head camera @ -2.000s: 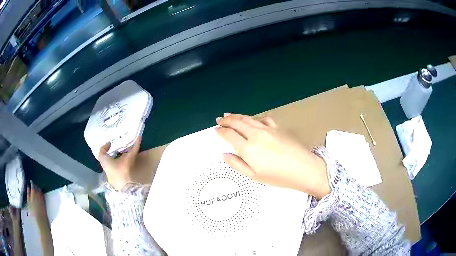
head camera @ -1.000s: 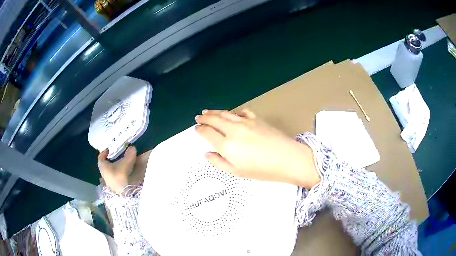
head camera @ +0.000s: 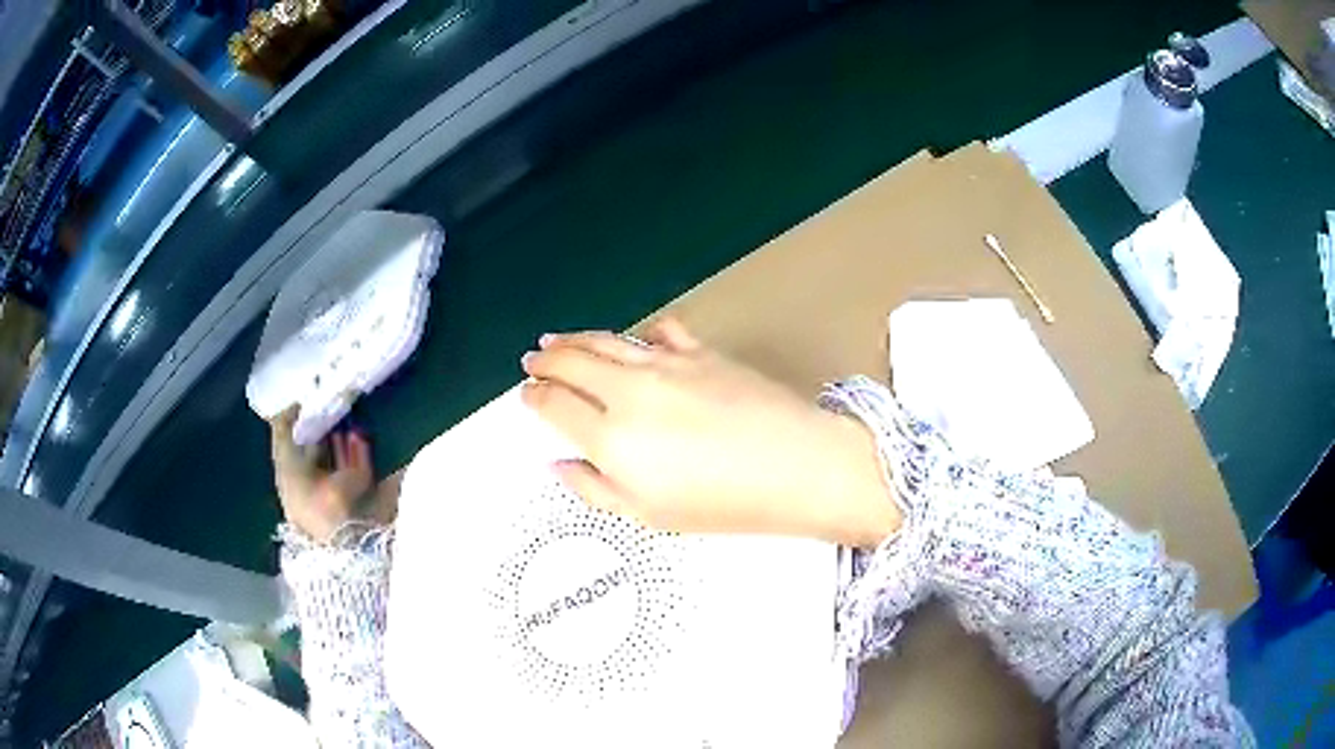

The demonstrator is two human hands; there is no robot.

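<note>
A white hexagonal housing (head camera: 586, 644) with a dotted sunburst and logo lies on brown cardboard (head camera: 820, 271) in front of me. My right hand (head camera: 688, 432) rests on its upper part, palm down, fingers pointing left. My left hand (head camera: 325, 476) is at the near lower edge of a second hexagonal housing (head camera: 344, 315), which is tilted over the green belt at the left. The left fingers are partly hidden behind it and blurred, and the thumb is apart from its edge. I cannot tell how firmly the hand holds it.
A white cloth (head camera: 984, 384) and a cotton swab (head camera: 1019, 278) lie on the cardboard. A pump bottle (head camera: 1157, 139) and a crumpled wipe (head camera: 1183, 293) are at the right. The green conveyor belt (head camera: 630, 161) runs beyond. A grey post (head camera: 132, 563) crosses the lower left.
The view has shifted, so the bottle, cloth and swab appear further left and higher. The left housing has turned and tilted, and the left thumb has come away from its edge. The right hand stays on the near housing.
</note>
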